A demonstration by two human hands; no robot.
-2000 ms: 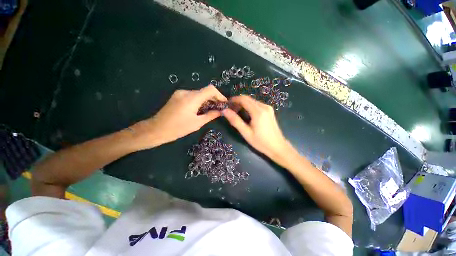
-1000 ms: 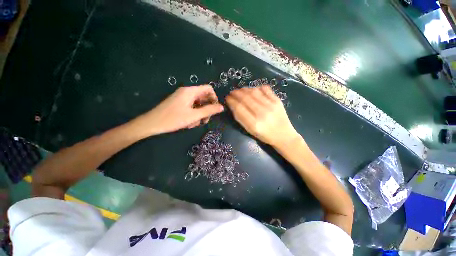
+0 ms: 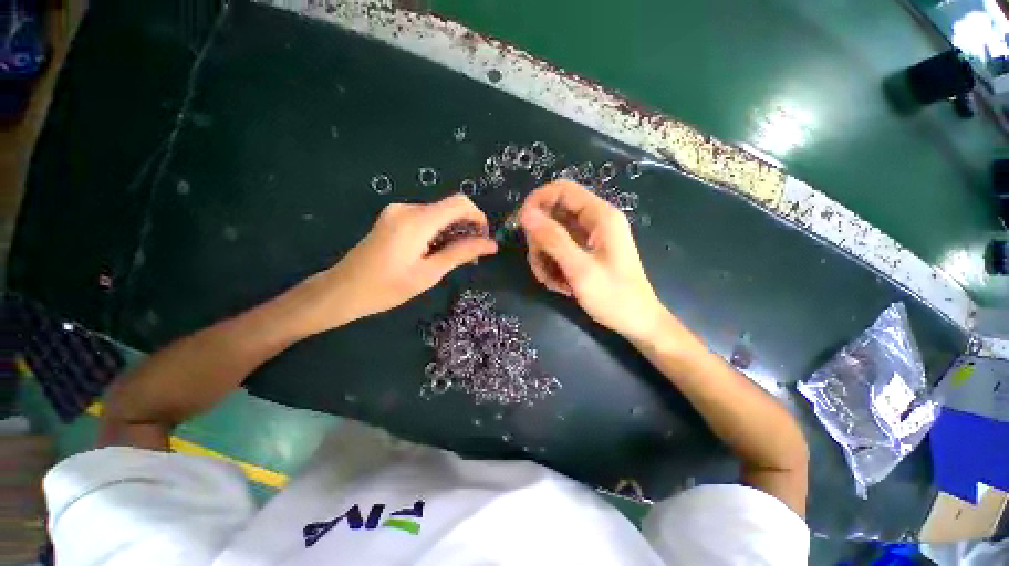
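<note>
A heap of small silvery to purplish-brown rings (image 3: 484, 352) lies on the dark green bench top nearest me. My left hand (image 3: 426, 249) is above the bench, behind the heap, its fingers curled around a row of small rings. My right hand (image 3: 575, 249) is beside it, a small gap apart, with thumb and fingertips close together; whether a ring is between them I cannot tell. Looser rings (image 3: 520, 160) lie beyond both hands, some partly hidden by my right hand. A few single rings lie to the left of these.
A chipped pale metal rail (image 3: 664, 149) separates the bench from the green conveyor belt (image 3: 708, 66). Black cylinders (image 3: 938, 80) are on the belt at the right. A clear plastic bag (image 3: 874, 398) and a blue-and-white box (image 3: 974, 453) are at right. A black tray (image 3: 55, 354) is low at left.
My right hand has drawn back from over the scattered rings, and its fingers have curled in. My left hand stays in about the same place. The view has shifted slightly.
</note>
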